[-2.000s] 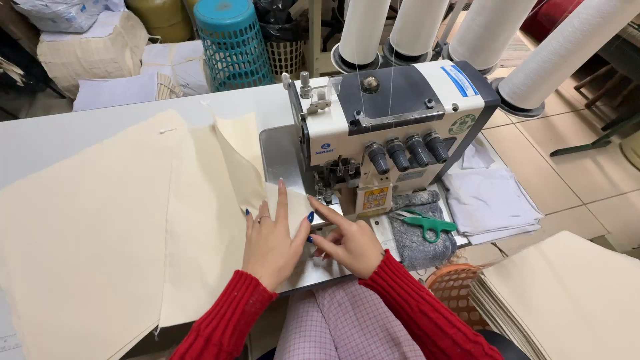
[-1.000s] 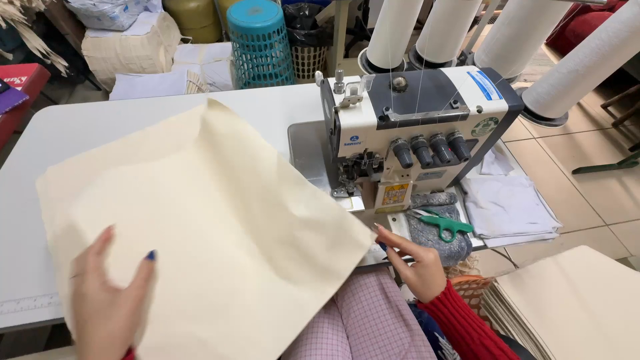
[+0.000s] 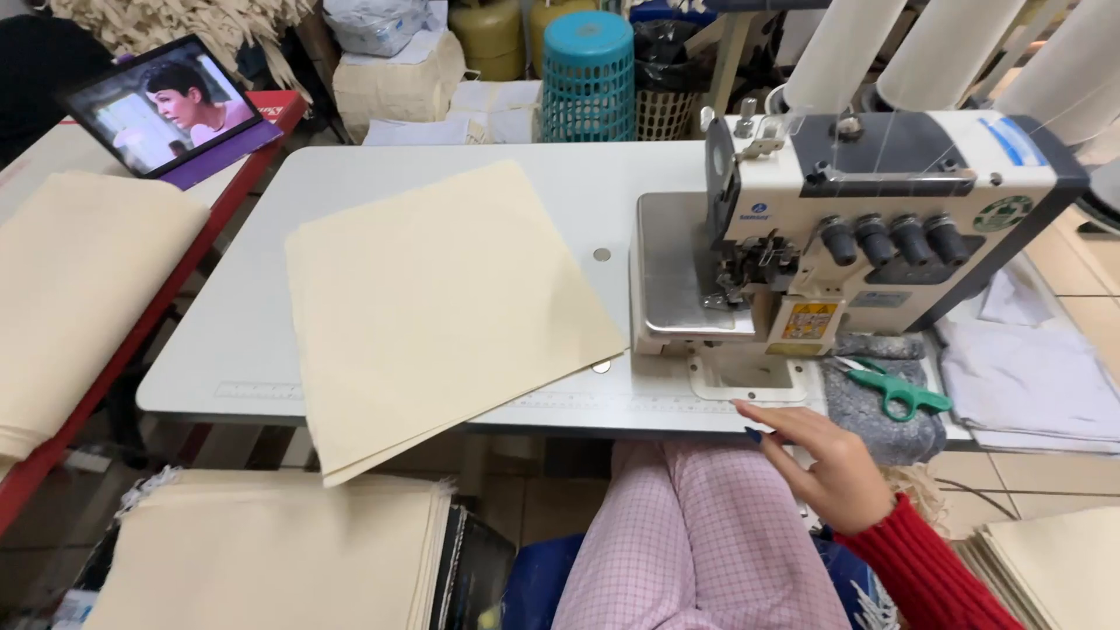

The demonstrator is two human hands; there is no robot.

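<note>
A folded or layered cream fabric panel (image 3: 446, 306) lies flat on the white sewing table (image 3: 236, 262), one corner hanging over the front edge. To its right stands a serger, an overlock sewing machine (image 3: 884, 201), with its metal work plate (image 3: 678, 262) facing the panel. My right hand (image 3: 818, 464), in a red knitted sleeve, is at the table's front edge below the machine; its fingers are apart and it holds nothing. Green-handled thread snips (image 3: 901, 394) rest on a grey cloth (image 3: 875, 429) just right of that hand. My left hand is out of the frame.
Stacks of cream fabric stand at lower left (image 3: 271, 551) and lower right (image 3: 1063, 560). More cream fabric (image 3: 79, 289) lies on a red-edged table at left, near a tablet (image 3: 166, 105). White thread cones (image 3: 844, 52), a turquoise basket (image 3: 588, 79) and folded white cloths (image 3: 1024, 376) surround the machine.
The cream panel, under my left hand a second ago, now lies untouched on the table. My left hand has left the view. The view has swung left.
</note>
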